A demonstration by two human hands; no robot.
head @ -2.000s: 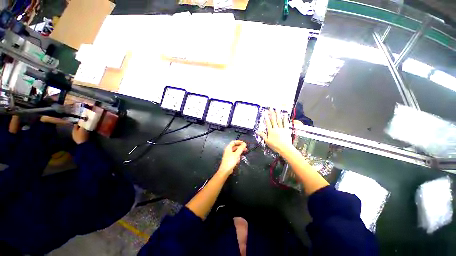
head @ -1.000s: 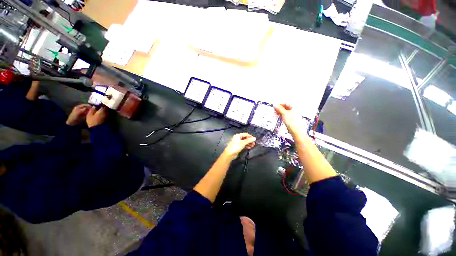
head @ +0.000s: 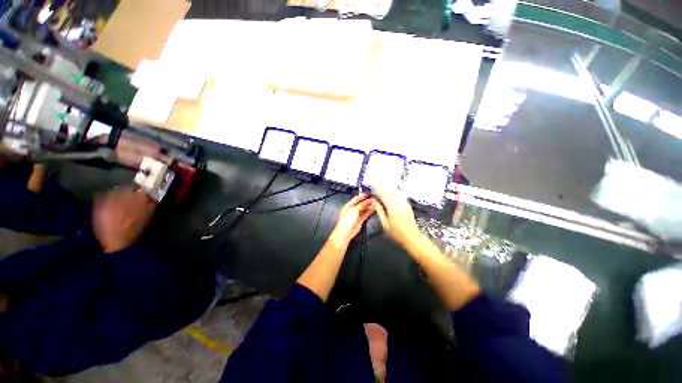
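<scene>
Five square LED floodlights (head: 345, 166) with black frames and bright pale faces stand in a row along the white sheet's near edge. Black lamp cables (head: 262, 196) trail toward me from the left lamps. My left hand (head: 354, 217) is just below the fourth lamp, fingertips pinched on a dark cable that hangs down. My right hand (head: 395, 215) is blurred and meets it at the fingertips, partly over that lamp's lower edge; its grip is unclear. The fifth lamp (head: 426, 183) lies uncovered to the right.
Glittering loose pieces (head: 471, 238) lie right of my right forearm. Stacks of clear bags (head: 552, 299) lie farther right, with a metal rail (head: 546, 212) behind. A person's blurred hand (head: 122, 217) is at a press with a white block (head: 154, 178) at left.
My right hand has moved left from the fifth lamp to my left hand, leaving that lamp's face visible. The neighbour's hand has moved at the press. The camera view has shifted.
</scene>
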